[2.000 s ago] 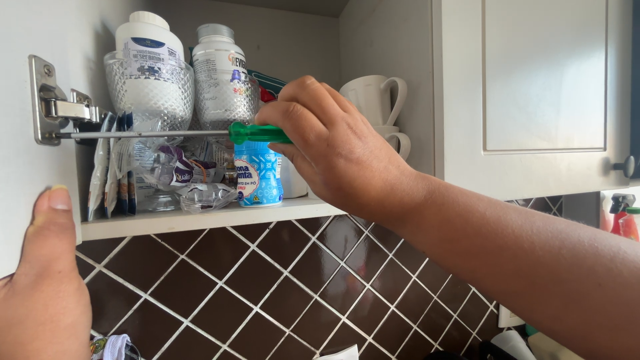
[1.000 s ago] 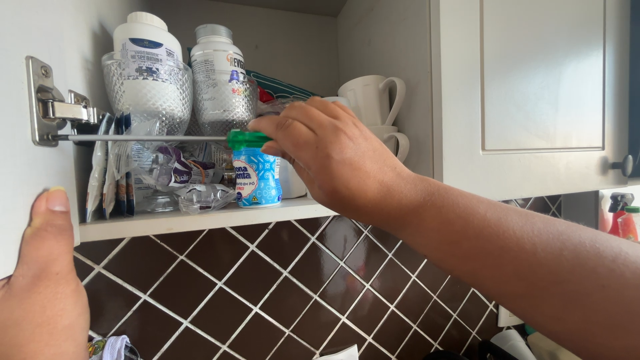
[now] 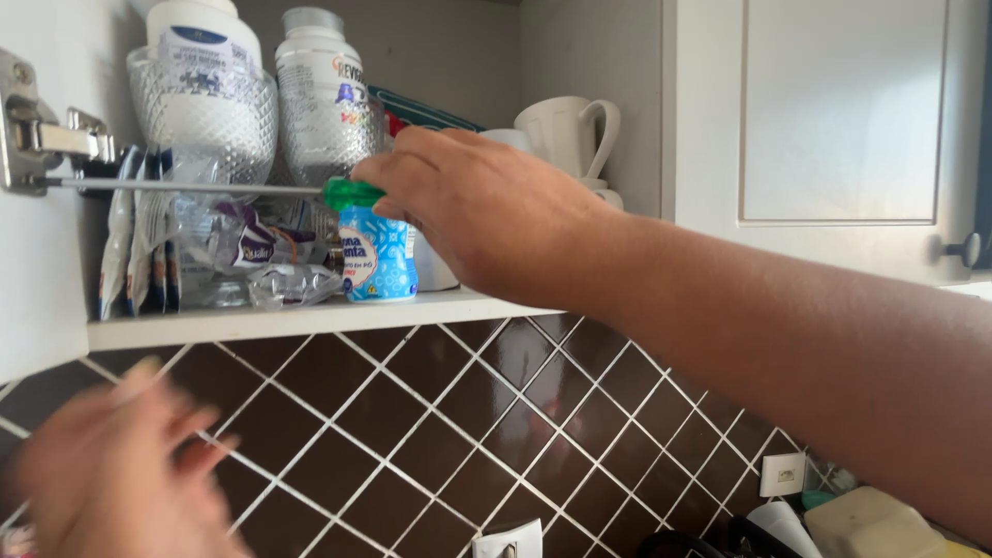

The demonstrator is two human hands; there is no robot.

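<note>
My right hand [image 3: 480,201] grips the green handle of a screwdriver [image 3: 209,187] in front of the cabinet shelf. The metal shaft runs level to the left, its tip at a screw on the metal hinge [image 3: 58,136] of the cabinet door [image 3: 35,294]. Just behind and under the handle stands a blue printed container [image 3: 380,256]. My left hand [image 3: 132,473], blurred, is at the lower left, away from the door, fingers apart; nothing shows in it.
On the shelf [image 3: 232,322] stand cut-glass bowls with a white bottle [image 3: 205,46] and a supplement bottle [image 3: 318,85], sachets, plastic-wrapped items and a white mug [image 3: 562,128]. Brown tiles [image 3: 403,418] and a wall socket [image 3: 783,474] are below.
My left hand has let go of the door's edge and moved down from it. The right hand keeps the screwdriver at the hinge. The view has shifted slightly.
</note>
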